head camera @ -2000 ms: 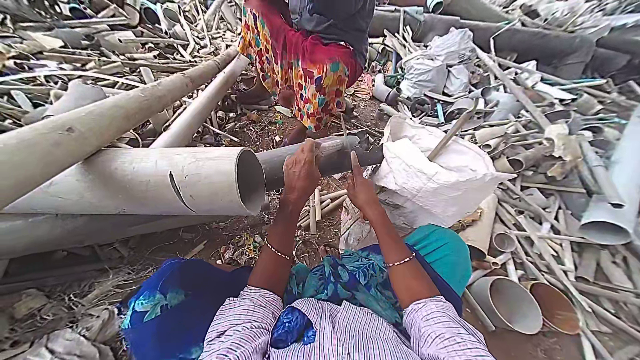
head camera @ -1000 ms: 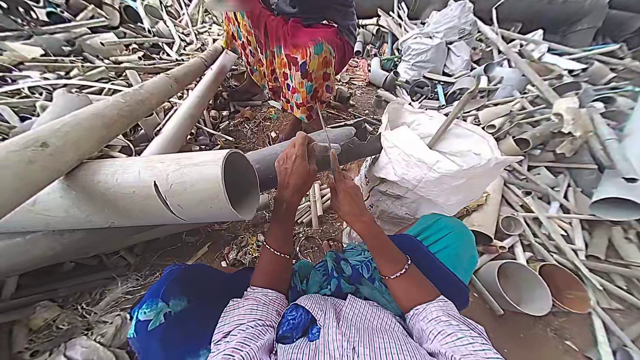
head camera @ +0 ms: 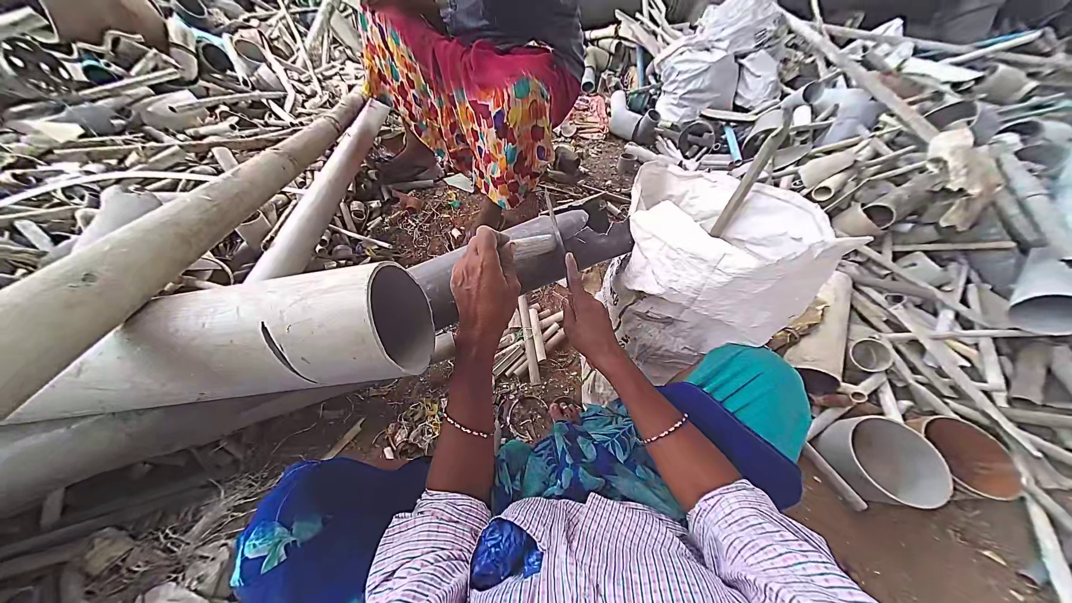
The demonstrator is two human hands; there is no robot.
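My left hand (head camera: 486, 285) is closed around a short light-grey pipe piece (head camera: 534, 248), whose end sticks out to the right. My right hand (head camera: 589, 322) has its index finger extended along a thin, blade-like strip (head camera: 553, 219) that stands upright against that end. The right hand's grip is mostly hidden, so whether it is a knife or a saw blade cannot be told. Behind both hands lies a dark grey plastic pipe (head camera: 440, 285), broken at its right end. To the left is a wide off-white pipe (head camera: 209, 331) with a curved slit near its mouth.
A white woven sack (head camera: 703, 260) with a strip sticking out stands right of my hands. Cut strips (head camera: 532, 343) lie on the ground beyond my knees. Scrap pipes (head camera: 883, 461) are heaped on both sides. Another person in a patterned skirt (head camera: 511, 126) is just ahead.
The thin strip now stands upright between my hands; two seconds ago it could not be made out. My hands stay close together in front of the dark pipe.
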